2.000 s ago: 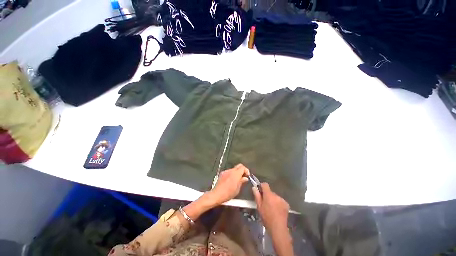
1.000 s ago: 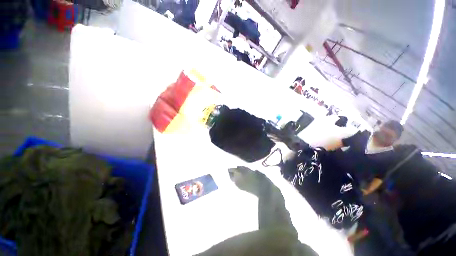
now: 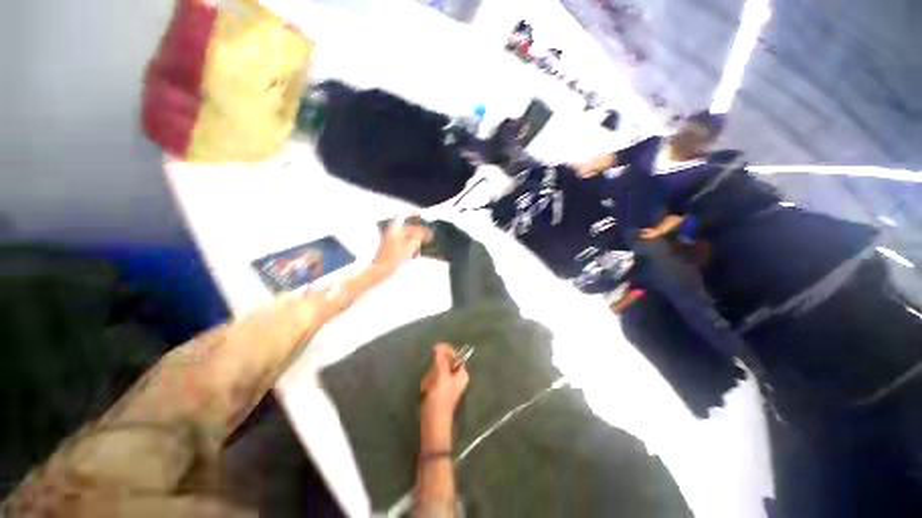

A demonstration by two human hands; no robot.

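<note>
The olive-green zip-front jacket (image 3: pixel 505 354) lies on the white table, seen tilted and blurred, its pale zipper (image 3: pixel 514 413) running diagonally. My left hand (image 3: pixel 406 241) is at the cuff end of the outstretched sleeve (image 3: pixel 473 268) and appears to pinch it. The fingertips are blurred. My right hand (image 3: pixel 443 382) is over the jacket body, closed around small silvery thread snips (image 3: pixel 462 356) whose tip shows past the fingers.
A phone (image 3: pixel 303 263) lies on the white table (image 3: pixel 217 207) beside my left forearm. A black garment pile (image 3: pixel 389 142), a yellow and red bag (image 3: pixel 243 86) and dark garments with white drawcords (image 3: pixel 536 202) lie beyond. A person in dark clothing (image 3: pixel 748 233) is across the table.
The view has swung left and tilted. My left hand has moved from the jacket's lower front to the sleeve end. Both hands, out of view one second ago, show again.
</note>
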